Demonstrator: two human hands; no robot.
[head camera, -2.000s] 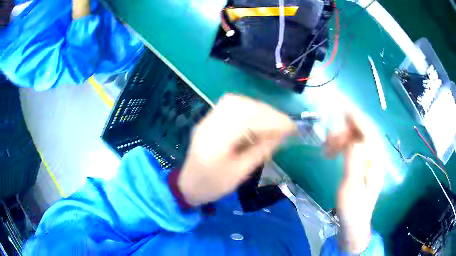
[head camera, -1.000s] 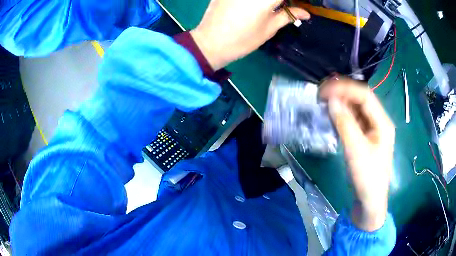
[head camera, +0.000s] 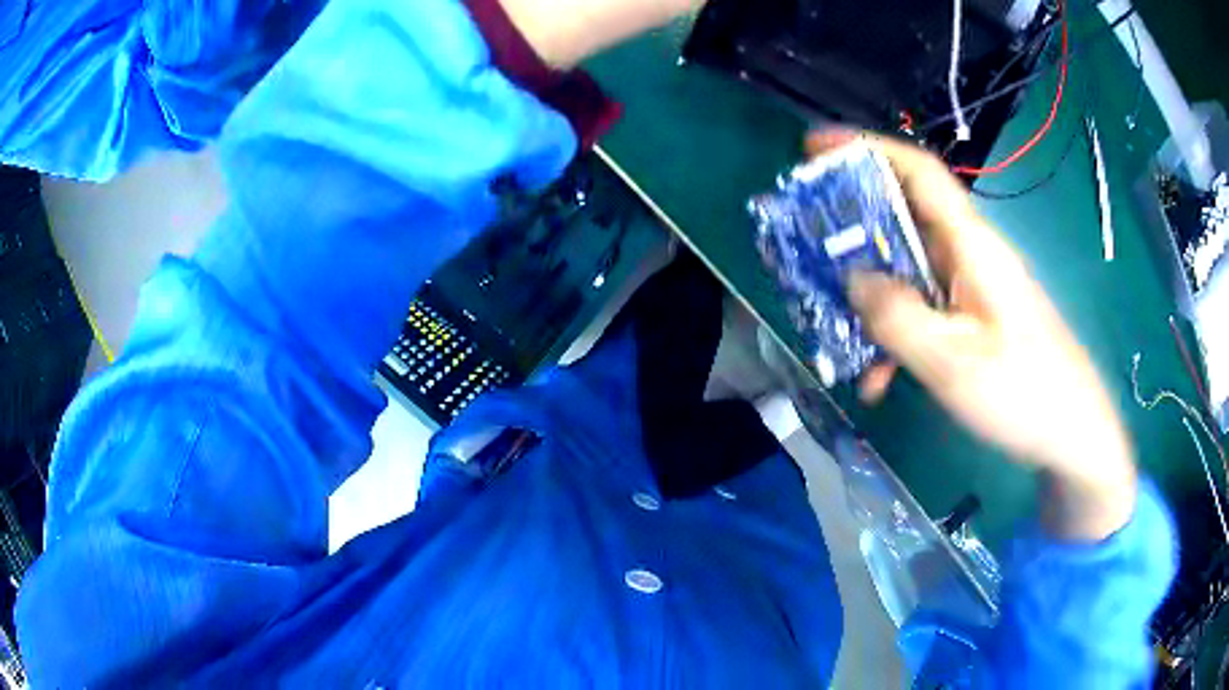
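Note:
My right hand (head camera: 997, 324) holds a blue circuit board (head camera: 842, 256) with dense silver components, tilted above the bench. Its fingers are behind the board and its thumb lies over the face. My left hand (head camera: 586, 20) is cut off by the top edge; only the wrist side below the fingers shows, beside a maroon cuff. A black unit (head camera: 849, 61) lies on the green bench beyond the board, partly cut off at the top. A white lead (head camera: 958, 74) runs along it, and a red wire (head camera: 1045, 128) loops at its side.
A dark perforated crate (head camera: 539, 290) stands at the near bench side. A thin pale stick (head camera: 1104, 196) and loose wires (head camera: 1162, 399) lie on the green bench (head camera: 1038, 243). A clear bin (head camera: 1209, 290) with small white parts is at the right. Another person's blue sleeve (head camera: 88, 88) shows upper left.
The board has turned and sits steadier in my right hand, its component face now clear. My left hand has moved up, mostly out of view. The unit shows less at the top edge.

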